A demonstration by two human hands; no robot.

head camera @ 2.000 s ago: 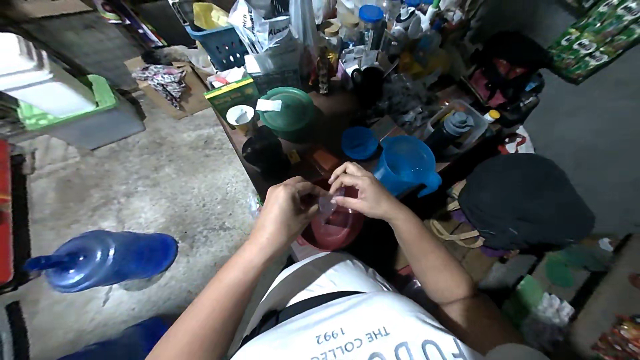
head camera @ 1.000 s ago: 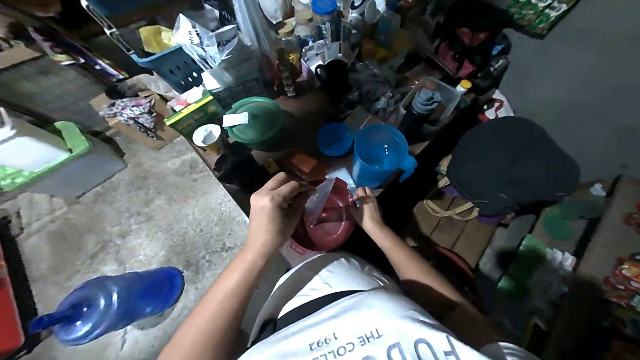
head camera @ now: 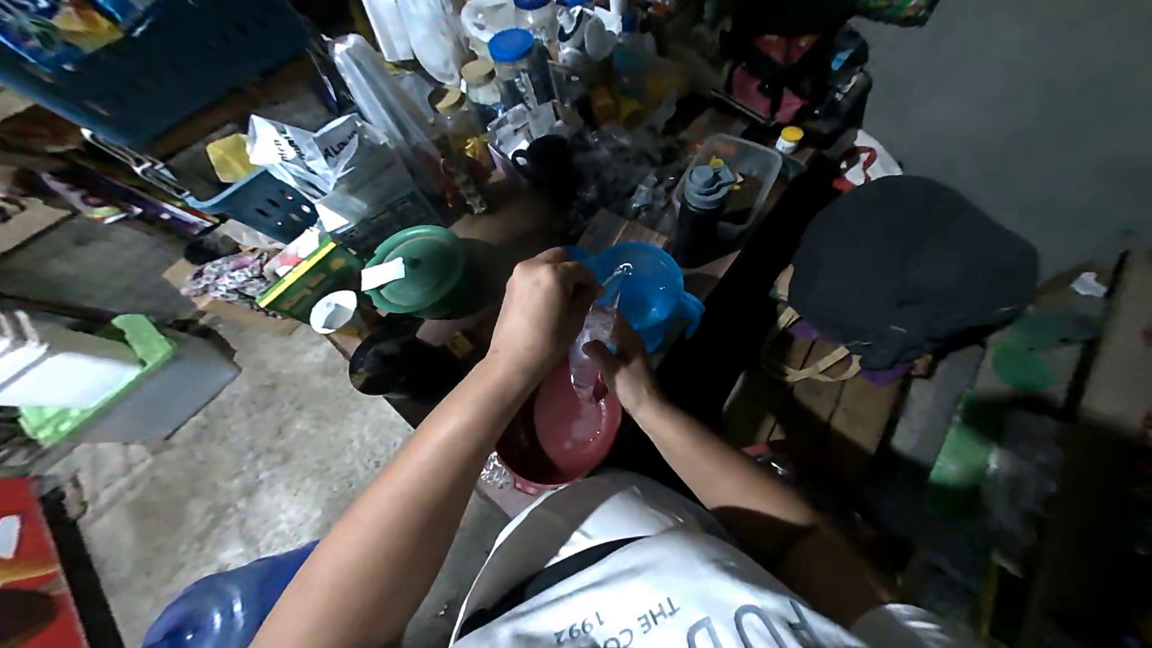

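Observation:
A small clear plastic bag [head camera: 589, 355], long and narrow and seemingly holding liquid, hangs above a red plastic basin [head camera: 560, 432]. My left hand [head camera: 544, 301] pinches the top of the bag from the left. Around the bag's side, my right hand [head camera: 627, 364] has its fingers closed. Some liquid and froth lie at the bottom of the basin. Just beyond my right hand stands a blue plastic pitcher [head camera: 643, 292], its handle toward the right. Left of my hands are a green lidded container [head camera: 418, 270] and a white cup [head camera: 335, 312].
Jars with lids [head camera: 515, 67] and plastic bags crowd the table's back. A dark tumbler [head camera: 700, 216] stands in a clear bin at the right. A black cloth-covered thing [head camera: 909, 265] is beyond it. A blue basket [head camera: 270, 202] sits back left; a blue water jug [head camera: 229, 598] lies on the floor.
The bag hung flatter between my hands one second ago; now it looks fuller. My right hand has moved from the basin's right side onto the bag. The view has shifted.

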